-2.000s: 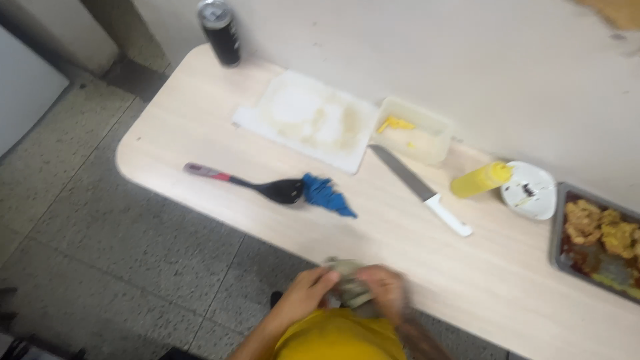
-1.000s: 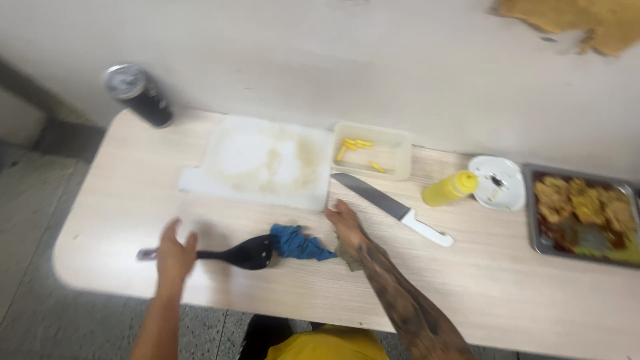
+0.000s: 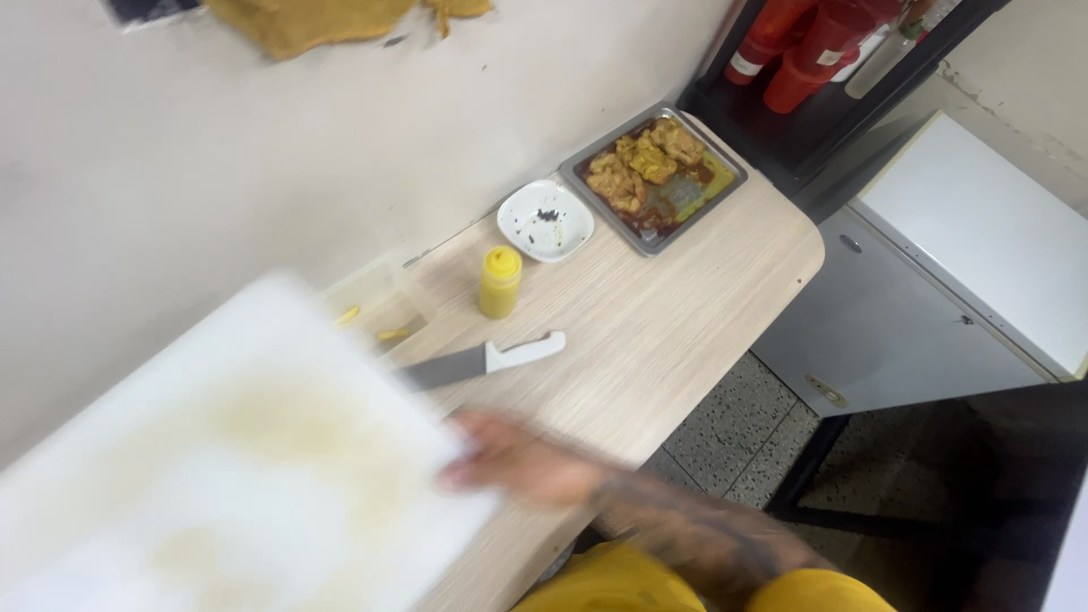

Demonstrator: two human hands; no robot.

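Observation:
My right hand (image 3: 518, 459) grips the right edge of a stained white cutting board (image 3: 280, 476), which is raised over the table and blurred. My left hand is out of view. Beyond the board's edge lies a knife (image 3: 484, 360) with a white handle, part of its blade hidden by the board. A clear plastic container (image 3: 412, 293) with some yellow pieces is partly covered too. A yellow squeeze bottle (image 3: 500, 283) stands near the knife, and a white dish (image 3: 545, 221) with dark bits is behind it.
A metal tray (image 3: 653, 178) of breaded or fried-looking pieces in sauce sits by the wall at the table's far end. Past the rounded table edge (image 3: 799, 280) are a white-topped cabinet (image 3: 960, 272) and a dark shelf (image 3: 790, 136) holding red containers (image 3: 803, 72).
The cutting board, which lay on the table a second ago, is now lifted with my right hand on it. My left hand has gone out of view. The view has swung right.

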